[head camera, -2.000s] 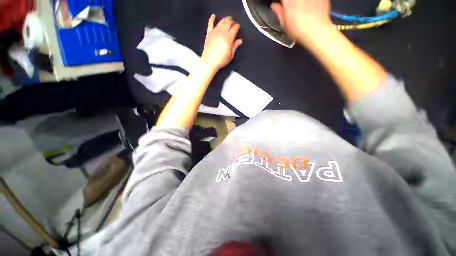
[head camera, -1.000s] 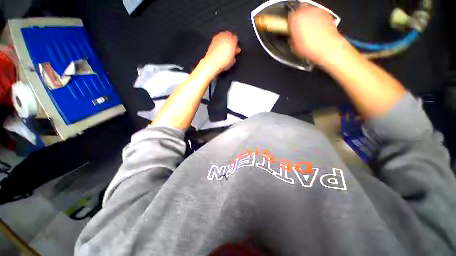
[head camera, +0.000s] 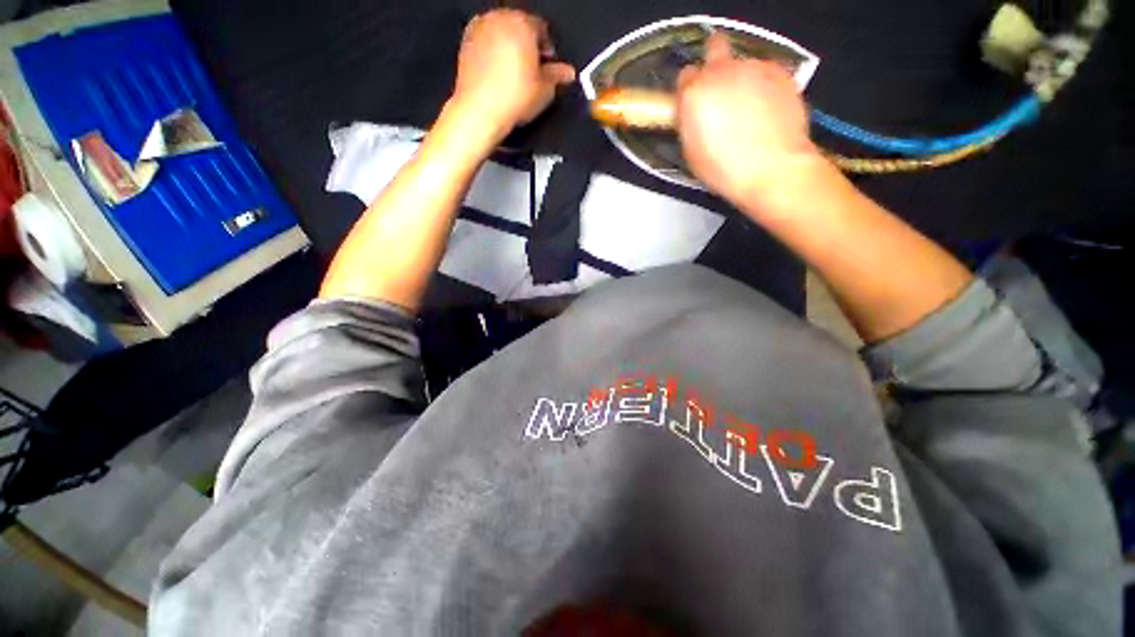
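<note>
My right hand (head camera: 743, 118) grips the steam iron (head camera: 637, 108) by its orange-brown handle. The iron's pale-rimmed plate lies on the black padded table cover (head camera: 336, 56), beyond the garment pieces. My left hand (head camera: 508, 69) is on the dark area left of the iron, fingers curled; whether it pinches dark fabric cannot be told. Pale garment pieces (head camera: 647, 224) lie at the table's front edge, partly under my left forearm. A dark strip (head camera: 558, 222) crosses them.
A blue-fronted box (head camera: 137, 162) in a cream casing, with paper scraps on it, stands at the left. A white roll (head camera: 50, 239) is beside it. A blue hose (head camera: 927, 143) and a yellowish ribbed one run right from the iron to a pale wrapped fitting.
The iron moved in from the top edge, then slightly left in my right hand. My left hand moved up and left, its fingers now curled. The view shifted, and the dark strip shows across the pale pieces.
</note>
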